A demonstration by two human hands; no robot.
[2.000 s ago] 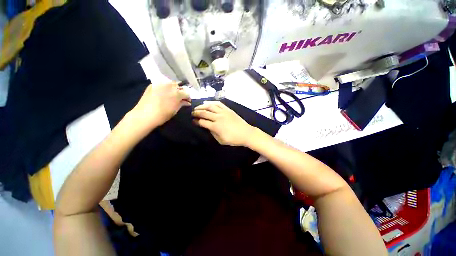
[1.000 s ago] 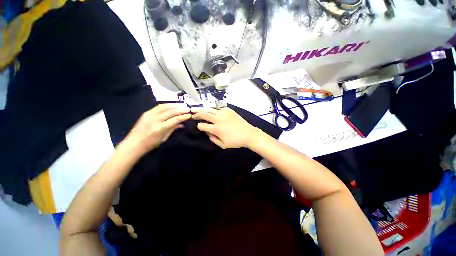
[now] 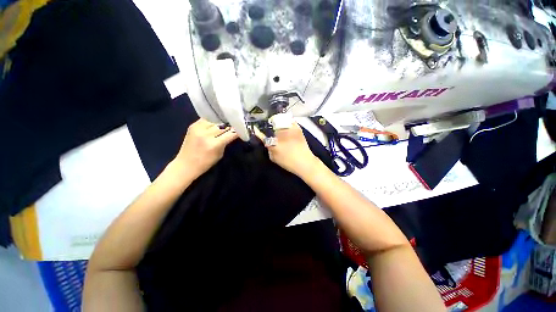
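A large soft black garment panel (image 3: 244,183) lies under both my hands and hangs over the table edge into my lap. My left hand (image 3: 206,145) is at the panel's top edge, left of the needle area, its fingertips on the cloth. My right hand (image 3: 286,146) is at the presser foot (image 3: 270,140), its fingers bent and partly hidden behind the machine head. Its fingertips meet the cloth edge there. The needle itself is hard to see. The white HIKARI sewing machine (image 3: 390,73) stands above the hands.
Black scissors (image 3: 347,154) lie right of my right hand, with a thin orange and blue tool (image 3: 377,134) behind them. A black piece with a red edge (image 3: 436,161) hangs at the right. Black cut panels (image 3: 73,67) lie at left. A red basket (image 3: 481,286) stands below right.
The view has tilted and shifted, showing more of the machine's top. My right hand has moved up to the presser foot, away from my left hand. The left hand stays near the cloth edge.
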